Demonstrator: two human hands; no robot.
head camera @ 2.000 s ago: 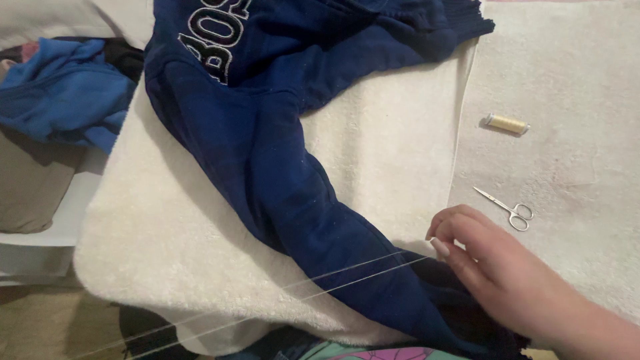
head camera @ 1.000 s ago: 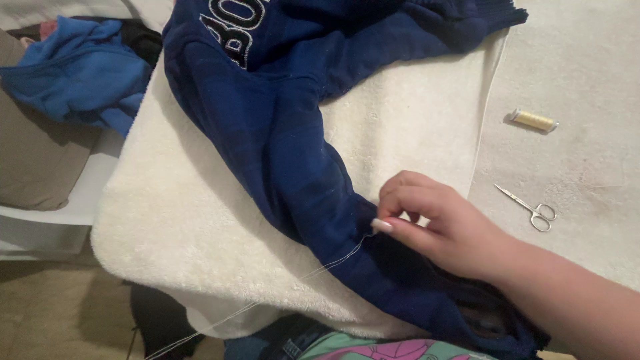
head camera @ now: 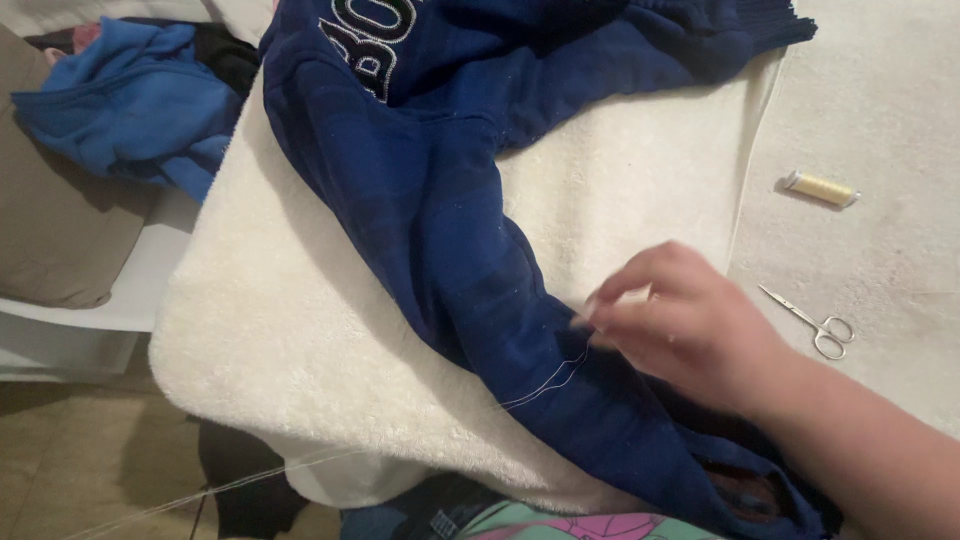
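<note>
My right hand (head camera: 667, 322) is pinched shut on the end of a light double thread (head camera: 544, 388), above the sleeve of a navy blue sweatshirt (head camera: 450, 247). From my fingertips the thread crosses the sleeve and runs down to the lower left edge of the view. Whether a needle sits between the fingers cannot be told, as they are blurred. An opening in the fabric (head camera: 742, 487) shows near the sleeve's lower end, below my wrist. Small metal scissors (head camera: 817, 330) lie right of my hand, with a spool of pale yellow thread (head camera: 821, 189) above them. My left hand is out of view.
A cream fleece cover (head camera: 300, 360) lies under the sweatshirt, its rounded corner at the left. Beyond it, a blue garment (head camera: 142, 97) and a beige cushion-like item (head camera: 60, 202) rest on a white chair (head camera: 112, 315). Patterned clothing (head camera: 570, 525) shows at the bottom edge.
My right hand has moved from the sleeve's lower edge up along the sleeve, still pinching the thread. The thread near my fingers was straight and is now slack and wavy.
</note>
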